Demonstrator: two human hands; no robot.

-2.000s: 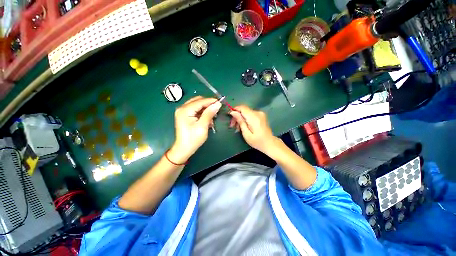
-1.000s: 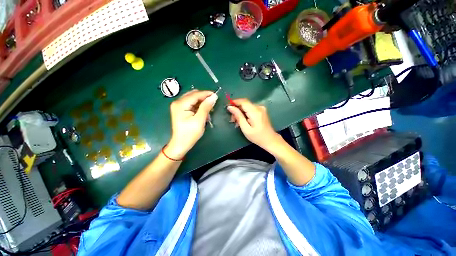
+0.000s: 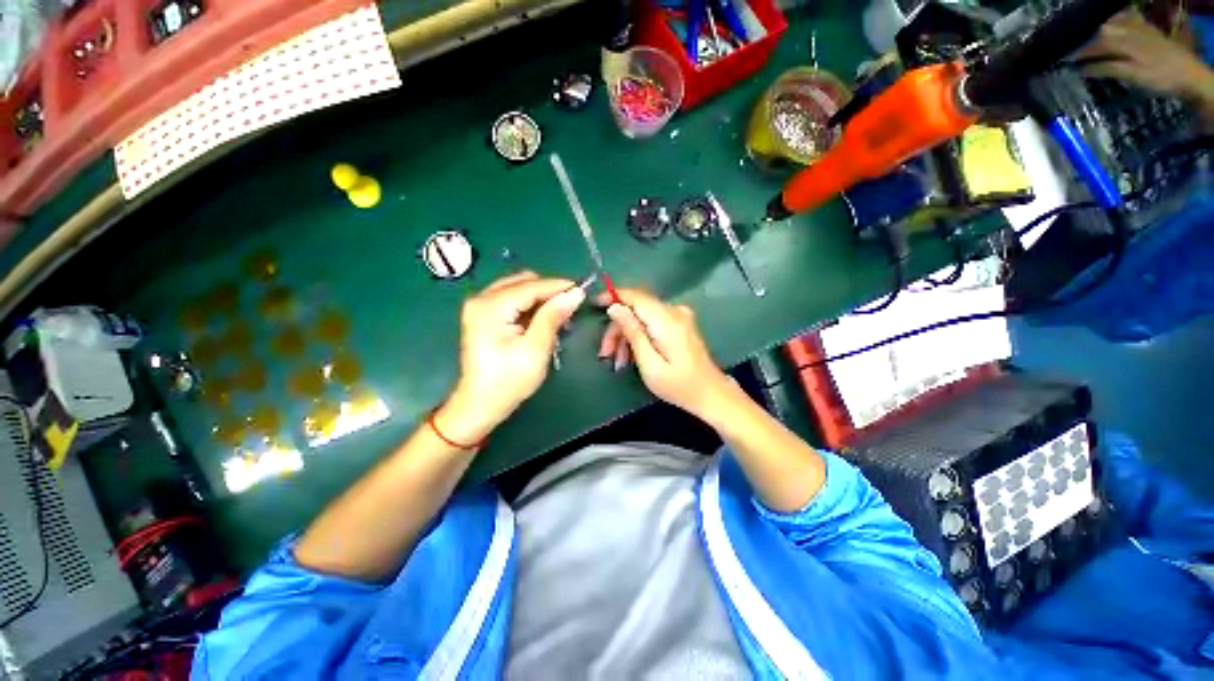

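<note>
My left hand point(image 3: 510, 339) pinches a small silver metal part point(image 3: 589, 281) between thumb and finger, mostly hidden by the fingertips. My right hand point(image 3: 666, 349) holds a thin tool by its red end point(image 3: 612, 289). The tool's slender grey strip point(image 3: 575, 202) points up and away from me, and its lower end is beside the metal part; I cannot tell if they touch. Both hands are close together above the green mat point(image 3: 439, 319). A round unit with a dark bar point(image 3: 447, 254) lies beyond my left hand.
Another round unit point(image 3: 517, 136), dark discs point(image 3: 648, 218) and tweezers point(image 3: 736, 245) lie beyond my hands. An orange screwdriver point(image 3: 872, 140) hangs at right. A clear cup point(image 3: 642, 93) and red bin point(image 3: 730, 69) stand at the back. Amber discs point(image 3: 289, 343) are left. Another person's hand point(image 3: 1145, 53) shows top right.
The grey strip has swung from leaning left to more upright, with its lower end back near the metal part. The other person's hand has appeared. The view has shifted slightly.
</note>
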